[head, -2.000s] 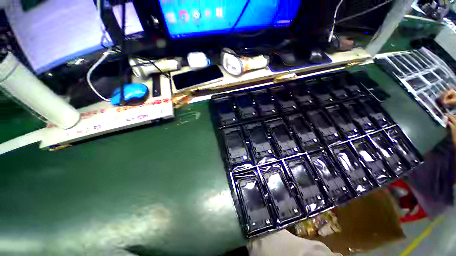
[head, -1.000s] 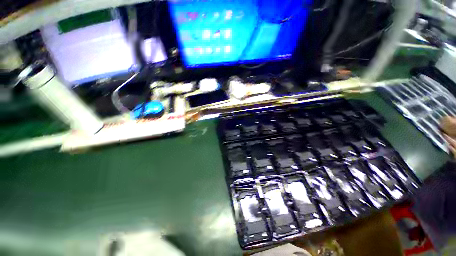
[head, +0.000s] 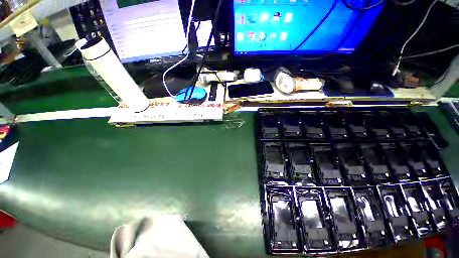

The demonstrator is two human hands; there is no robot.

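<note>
A large glossy black blister tray [head: 347,184] lies on the green bench mat [head: 166,166] at the right. It has three rows of rectangular pockets, each with a dark flat part in it. A loose dark part lies by the tray's far right corner. No hand of mine shows. A pale grey-white sleeve or cloth [head: 156,239] is at the bottom edge, left of the tray, and no fingers are visible on it.
A white vacuum flask [head: 118,78] stands on a long white box [head: 168,115], beside a blue mouse [head: 191,94]. A smartphone [head: 250,89] and flashlight [head: 299,84] lie on the ledge, below the blue monitor [head: 302,27]. A paler screen [head: 148,30] is at left.
The view has swung left, so the tray sits further right and the neighbour's pale tray and hand are out of view. The pale sleeve or cloth shows larger at the bottom.
</note>
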